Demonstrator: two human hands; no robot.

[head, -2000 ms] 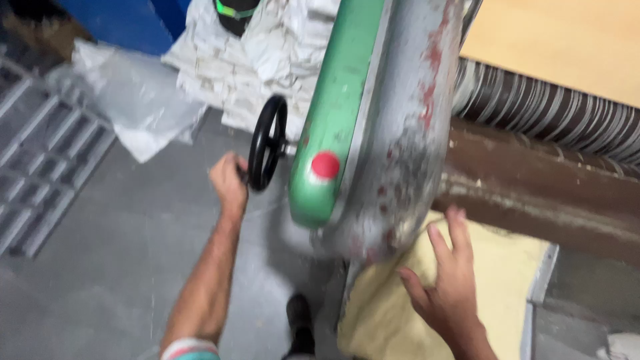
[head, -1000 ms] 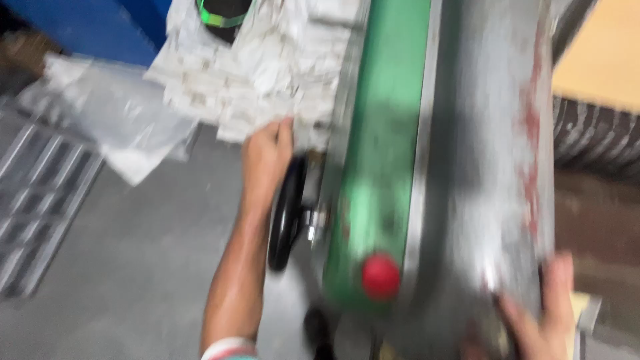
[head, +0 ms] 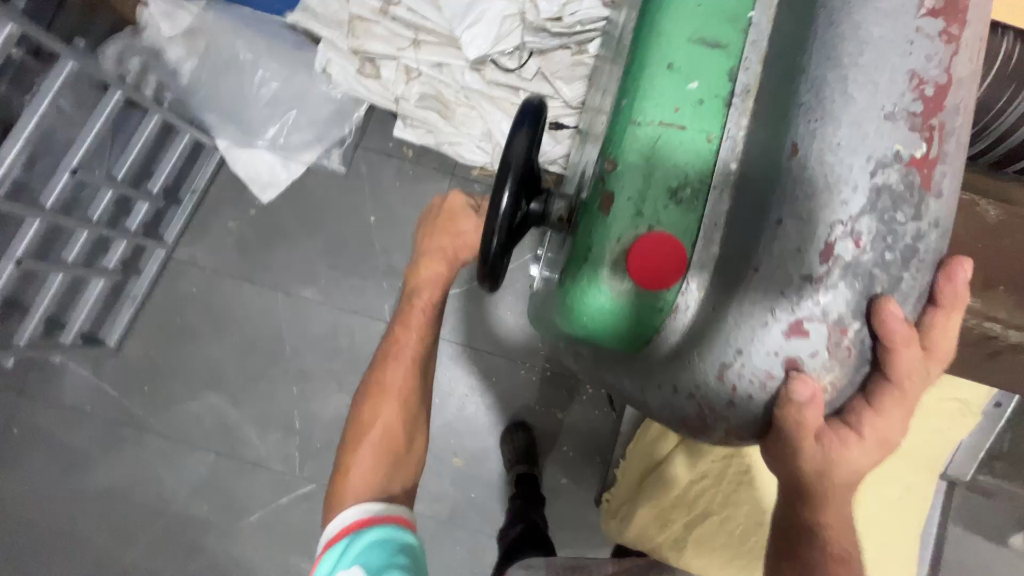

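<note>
My left hand (head: 452, 228) is closed at the left rim of a black handwheel (head: 512, 192), apparently on its handle, which the fingers hide. The wheel sits on a short metal shaft at the side of a green machine housing (head: 664, 152) with worn paint and a round red button (head: 657, 261). My right hand (head: 868, 384) rests with spread fingers on the rounded end of the grey metal casing (head: 848, 224), whose paint is chipped to red in places. It grasps no separate object.
Pale yellow fabric (head: 704, 496) lies below the casing. White cloths (head: 448, 72) are piled behind the wheel, beside a clear plastic bag (head: 256, 88). A metal rack (head: 96, 192) is on the grey floor at left. Striped brown material (head: 1000, 104) shows at the right edge.
My right hand was off the casing two seconds ago and now touches its end. My left hand, above the wheel one second ago, is now lower at its left side. The view has shifted.
</note>
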